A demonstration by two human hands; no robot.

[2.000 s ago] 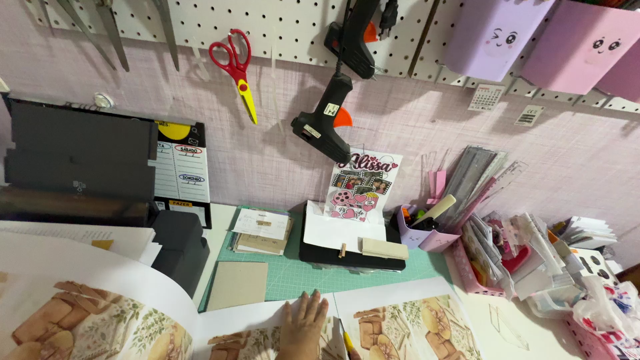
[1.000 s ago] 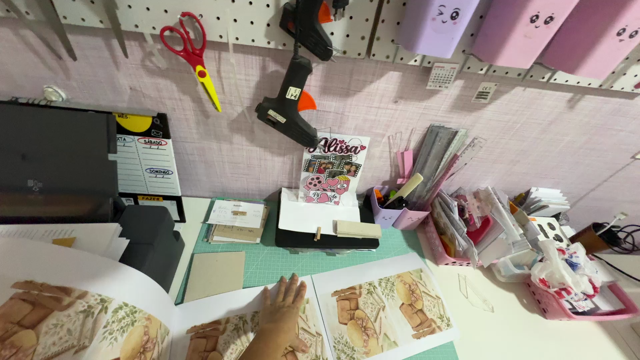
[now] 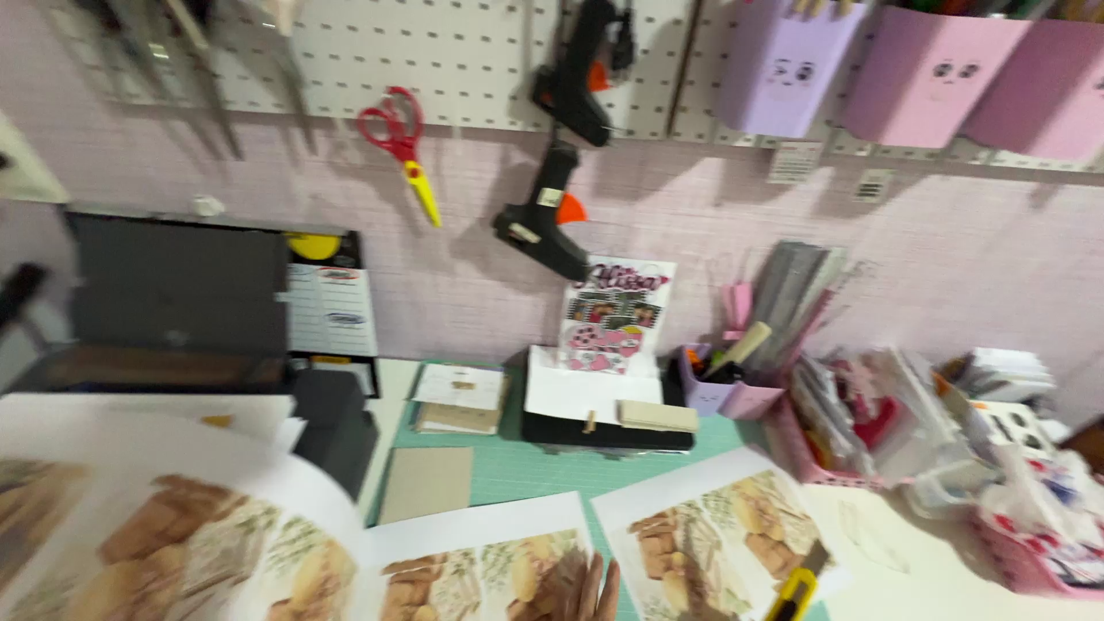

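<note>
My left hand [image 3: 591, 588] shows at the bottom edge, blurred, its fingers over the right side of the middle printed sheet [image 3: 483, 535]; it grips nothing visible. A yellow snap-off utility knife [image 3: 792, 595] slants up from the bottom edge over the right printed sheet [image 3: 720, 526]. My right hand is not in view, and what holds the knife is hidden below the frame. A strip of green cutting mat [image 3: 535, 470] shows between the two sheets. At the left, a large printed sheet [image 3: 207, 543] curves up toward the camera. All bear brown and beige pictures with leaves.
A beige card [image 3: 427, 483], a stack of papers [image 3: 460, 397] and a black device with white paper [image 3: 604, 435] lie behind the sheets. A black printer [image 3: 177, 302] stands left. Pink baskets [image 3: 862, 479] are at the right. Scissors [image 3: 405, 155] and glue guns [image 3: 552, 216] hang above.
The right printed sheet now lies turned, with a wider gap to the middle sheet. The yellow knife, out of view one second ago, shows over the right sheet.
</note>
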